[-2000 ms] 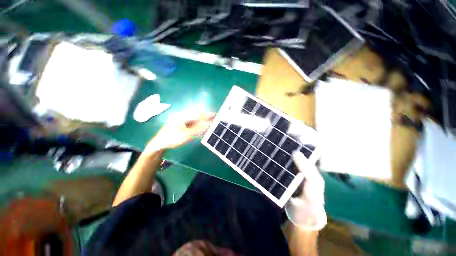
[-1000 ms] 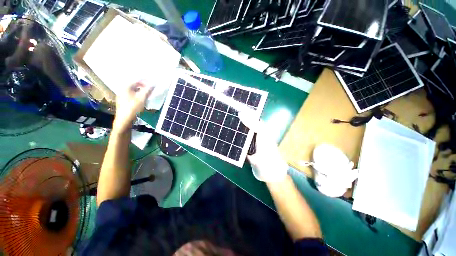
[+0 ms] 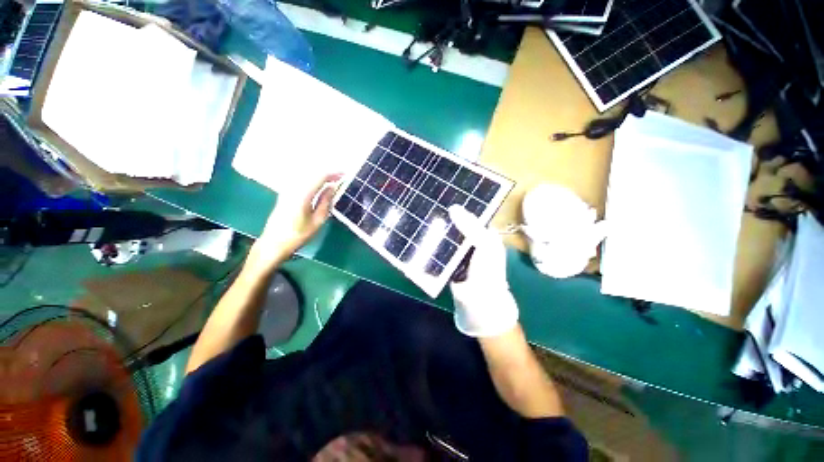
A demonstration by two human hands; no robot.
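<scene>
A solar panel (image 3: 416, 212) with a dark gridded face and pale frame is tilted in front of me. My right hand (image 3: 479, 280), in a white glove, holds its right edge, thumb on the face. A white packing bag (image 3: 303, 131) lies on the bench at the panel's left end. My bare left hand (image 3: 303, 217) grips the bag's near edge beside the panel's left corner. Glare hides whether the corner is inside the bag.
An open brown box holds a white bag stack (image 3: 117, 99) at left. A white wad (image 3: 560, 230) and a flat white slab (image 3: 676, 212) lie on or beside cardboard (image 3: 542, 117) at right. Another panel (image 3: 632, 45) and black cables lie beyond. An orange fan (image 3: 68, 406) stands lower left.
My left hand has moved from the bag stack towards the panel with a white bag, now lying on the bench. My right hand still holds the panel, now at the bag's near end.
</scene>
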